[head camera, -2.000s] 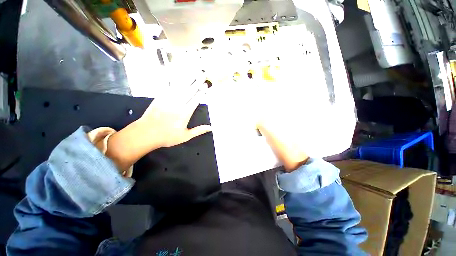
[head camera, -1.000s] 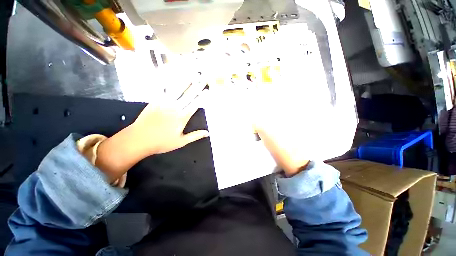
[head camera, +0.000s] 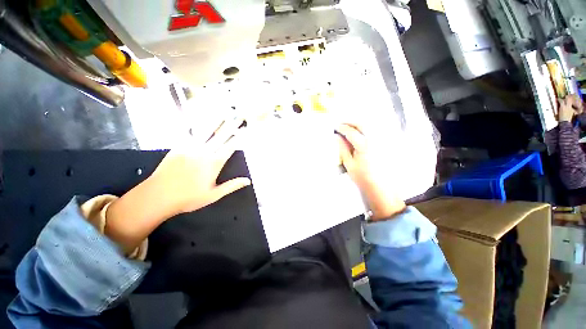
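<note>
The black fabric panel (head camera: 212, 225) lies at the lower left, with small holes in it. My left hand (head camera: 186, 177) rests flat on its upper right part, fingers spread towards the clamp plate (head camera: 276, 96). The plate is overexposed, with dark holes and yellow patches. My right hand (head camera: 363, 160) is over the bright white base sheet (head camera: 308, 199), fingers curled. A tiny dark spot shows at its fingertips; I cannot tell if it is a held piece. The machine head (head camera: 186, 38) with a red logo is above the plate.
An open cardboard box (head camera: 475, 222) with black pieces stands at the lower right, a blue plastic bin (head camera: 491, 177) behind it. An orange-yellow rod (head camera: 122, 64) and a steel tube (head camera: 77, 77) are at the upper left. Another person's arm (head camera: 568, 148) shows at the far right.
The view has shifted, showing more of the machine head and its logo. My right hand has moved up over the white sheet and its fingers are more curled. My left hand stays on the panel.
</note>
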